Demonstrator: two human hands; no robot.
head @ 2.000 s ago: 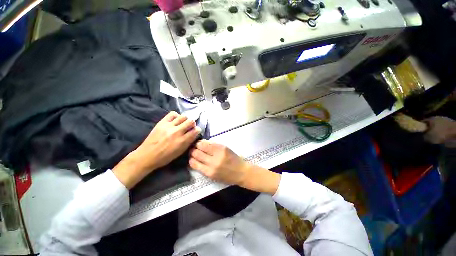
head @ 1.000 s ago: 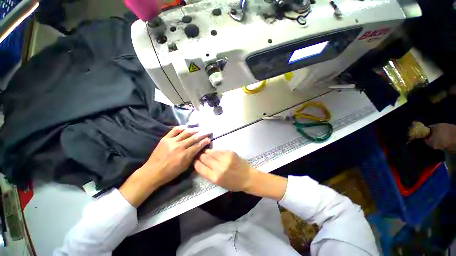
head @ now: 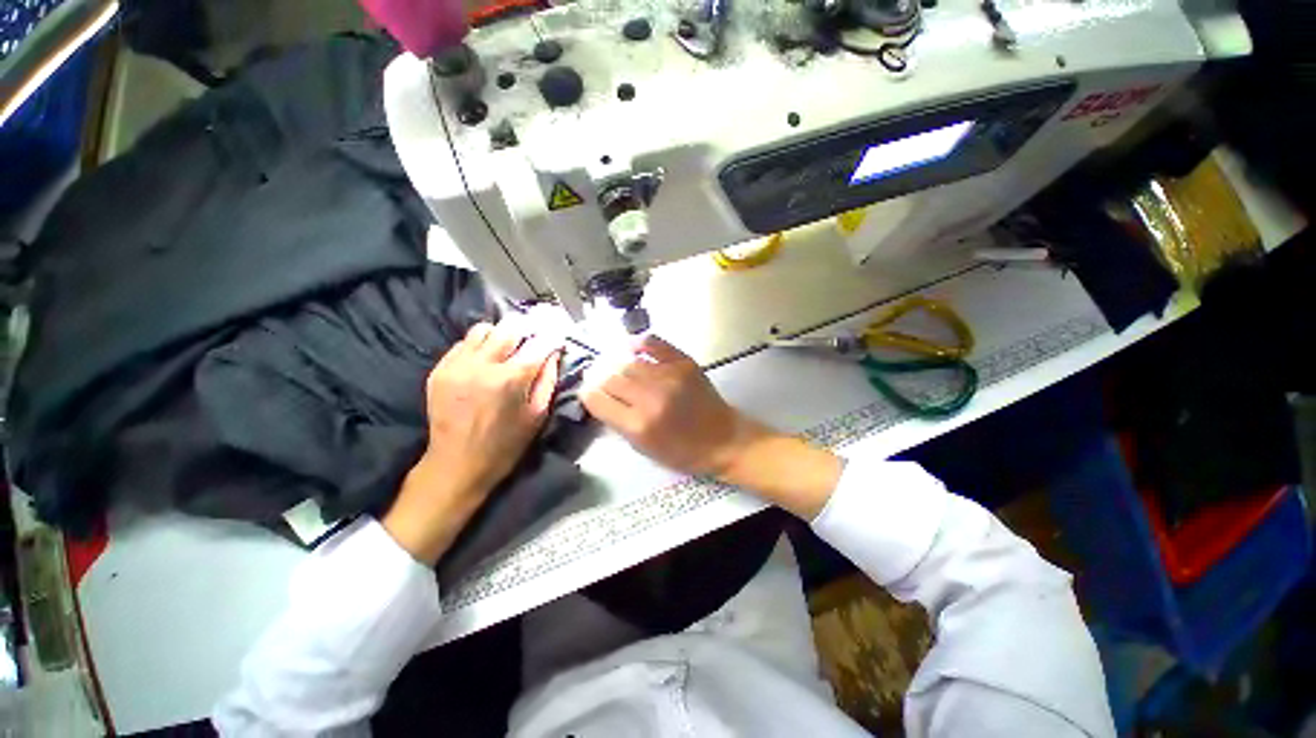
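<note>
The dark garment (head: 231, 216) lies in a heap left of the needle and reaches the table's front edge. My left hand (head: 488, 404) lies on the cloth just in front of the presser foot area, fingers pressing on it. My right hand (head: 667, 407) is beside it, its bent fingers pinching the cloth edge at the needle area. The sewing machine (head: 635, 130) stands behind my hands; its lamp glares over the needle, so the stitch point cannot be made out. A small white label (head: 308, 521) shows on the garment's front edge.
Scissors with yellow and green handles (head: 924, 353) lie right of my right hand. A printed ruler scale (head: 606, 536) runs along the table's front edge. A yellow loop (head: 749, 251) lies under the machine arm. Dark scraps (head: 1119, 267) lie at right, above a blue basket (head: 1140, 555) and a red one (head: 1227, 534).
Both hands have moved up towards the needle, and my right hand's fingers have come closer to it. The cloth between them has shifted with them. The person's hand at far right is gone from view.
</note>
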